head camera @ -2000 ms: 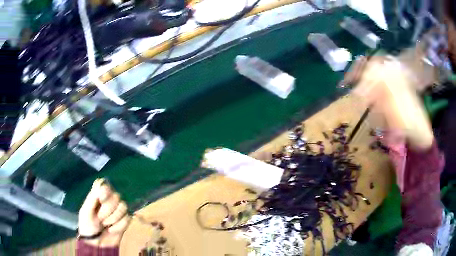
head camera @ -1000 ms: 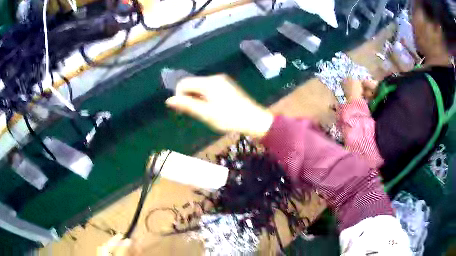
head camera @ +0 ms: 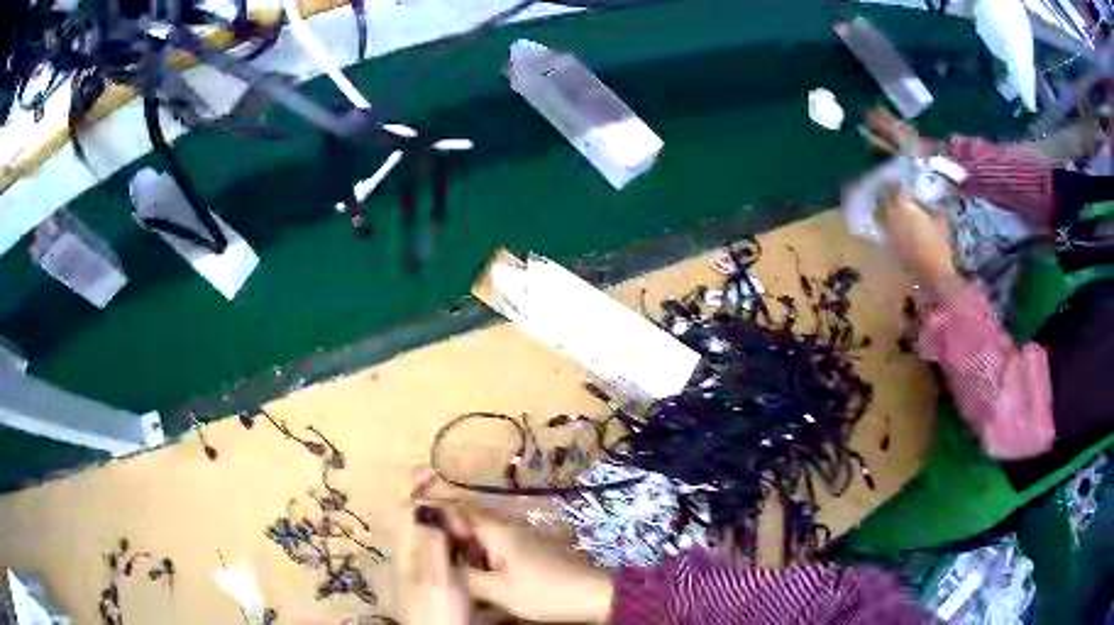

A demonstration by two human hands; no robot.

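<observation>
My left hand (head camera: pixel 430 574) and my right hand (head camera: pixel 525 571) are together at the bottom middle, both blurred. Small dark corded pieces (head camera: pixel 455 527) show between their fingers. A tangled heap of black straps or cables (head camera: pixel 745 415) lies on the bench to the right. White cords (head camera: pixel 629 513) lie beside it, next to my right hand. A white unit carton (head camera: pixel 599 330) lies along the bench edge against the heap, its brownish flap open at the left end. Loose black pieces (head camera: pixel 324 537) are scattered left of my hands.
The green belt (head camera: pixel 354 256) carries several cartons, including one at the middle (head camera: pixel 586 112), and small black-and-white corded pieces (head camera: pixel 379 181). Long black cables (head camera: pixel 159 73) hang at top left. A neighbouring worker's arm (head camera: pixel 990 366) is at right, hands on something white.
My right hand has drawn back from over the belt to the bench and meets my left hand. The view has shifted left, and the neighbour's hands have moved to the belt edge.
</observation>
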